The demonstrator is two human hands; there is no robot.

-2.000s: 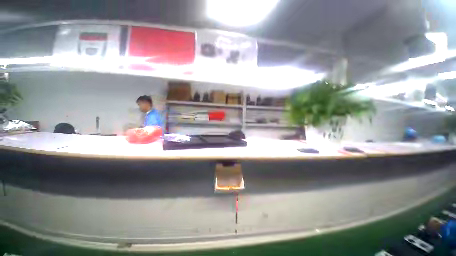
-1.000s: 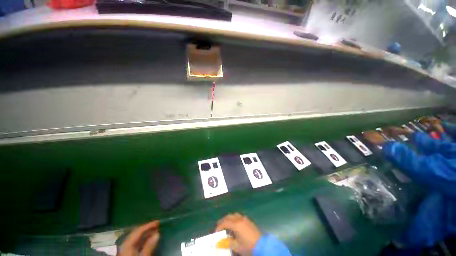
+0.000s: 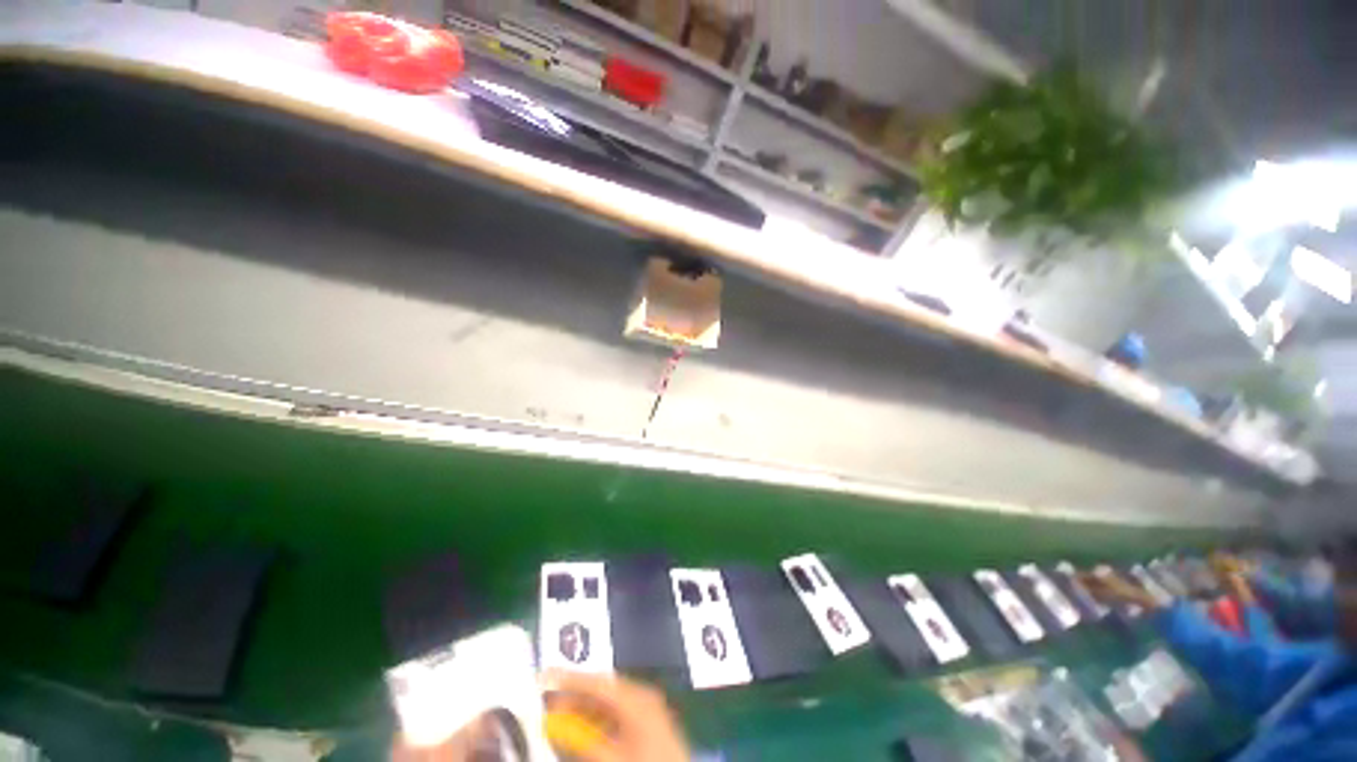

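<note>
My right hand, blurred and cut by the bottom edge, holds a white printed box part with a dark round picture at its lower end. A yellow-orange patch shows on a finger. My left hand is mostly hidden beneath the part, its fingers at the part's lower edge. Beyond my hands, a row of white printed parts lies on the green belt, with black boxes between them.
Black boxes lie on the belt at the left. Clear plastic bags lie at the lower right, near a person's blue sleeve. A small open cardboard box is on the partition. The shelf above holds a red bundle and a dark slab.
The view has tilted and risen, showing more shelf. The white part in my hands is now raised and overlaps the view of the belt, left of the nearest printed part.
</note>
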